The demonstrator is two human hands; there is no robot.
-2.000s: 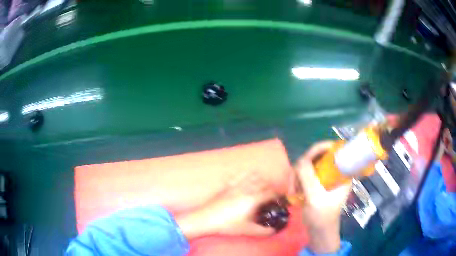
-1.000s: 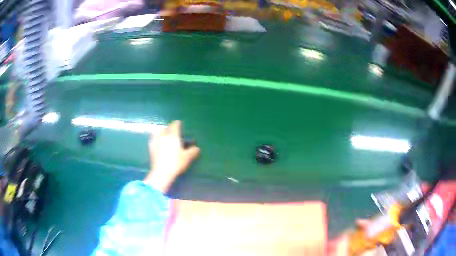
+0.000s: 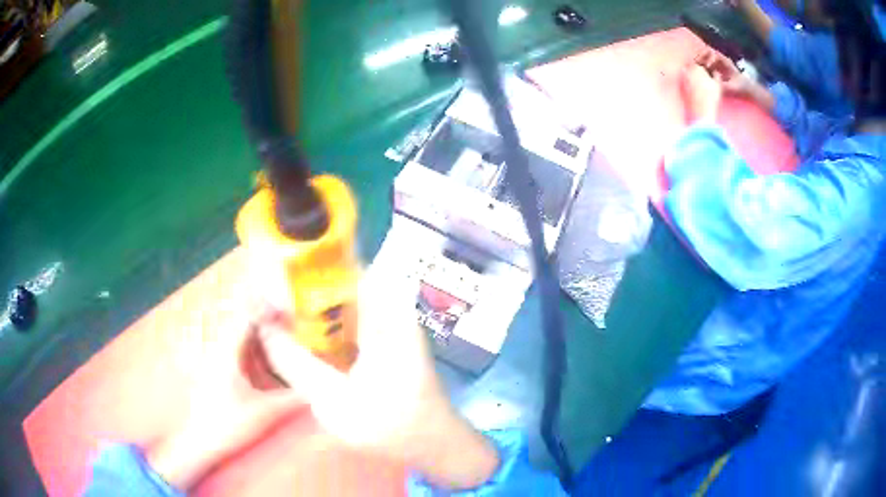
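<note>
The yellow-orange electric screwdriver (image 3: 325, 272) stands large in front of me, a dark ribbed sleeve rising from its top. My right hand (image 3: 393, 403) is closed around its body; the tip is hidden. My left hand (image 3: 228, 413) is low at the left, over the salmon-red mat (image 3: 107, 359), washed out by glare. A dark reddish patch (image 3: 260, 357) shows at its fingers beside the driver; I cannot tell whether it is a held round unit.
The white-grey screw feeder (image 3: 466, 223) stands right of the driver, with a clear screw bag (image 3: 602, 243) beside it. A thin black cable (image 3: 529, 209) crosses the view. A neighbour in a blue smock (image 3: 767, 214) works at a second mat. Black units (image 3: 442, 50) sit on the green surface.
The view has swung right towards the feeder and neighbour. My left hand has come back from the green surface to the mat. My right hand and the driver are now nearer the view's centre.
</note>
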